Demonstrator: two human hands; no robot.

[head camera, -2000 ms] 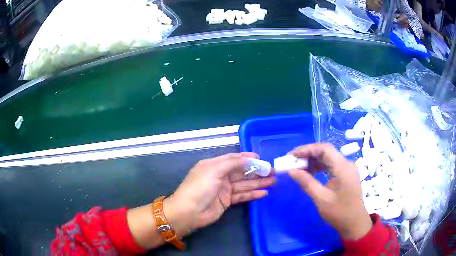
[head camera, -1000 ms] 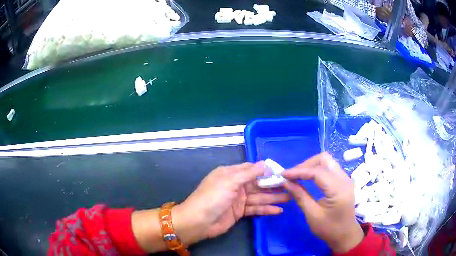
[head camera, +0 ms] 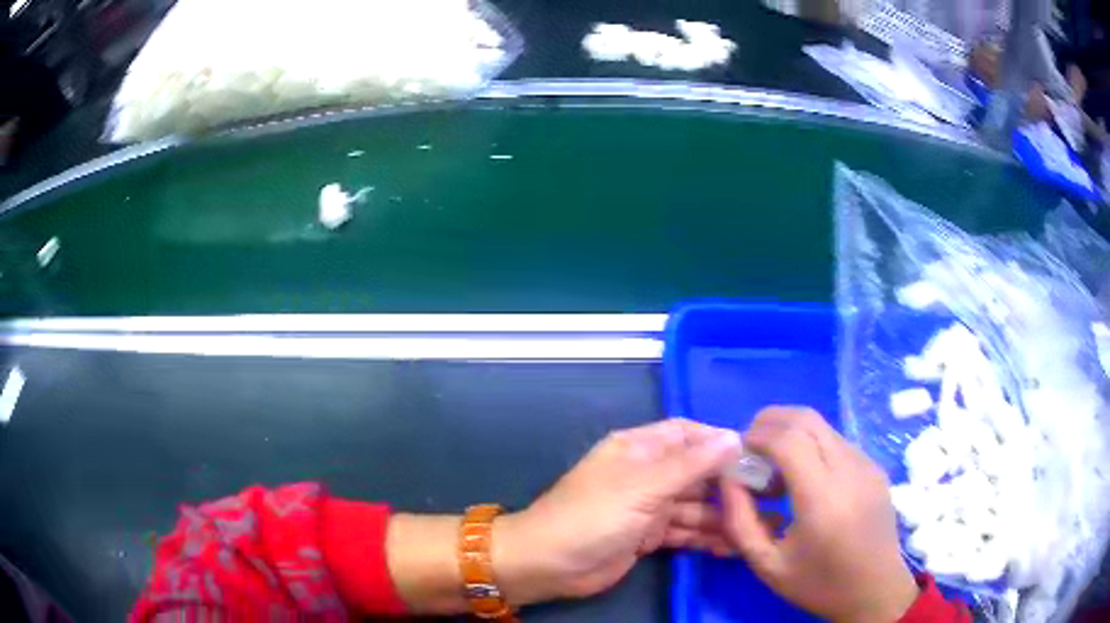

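Note:
A small white plastic piece is held between the fingertips of both hands, over the blue tray. My left hand holds it from the left, thumb and fingers closed on it. My right hand grips it from the right and covers part of it. The fingers hide whether it is one piece or two joined. A clear bag with white housings lies against the tray's right side. A stemmed white unit lies on the green belt.
A large clear bag of white parts and a loose white pile lie beyond the belt. Metal rails edge the belt. A white strip lies at the left. Another person's hand shows at the far right.
The two white pieces, held apart at first, came together between my fingertips, and my hands closed around them. The tray and bag appear farther right in view. A white strip has appeared at the left.

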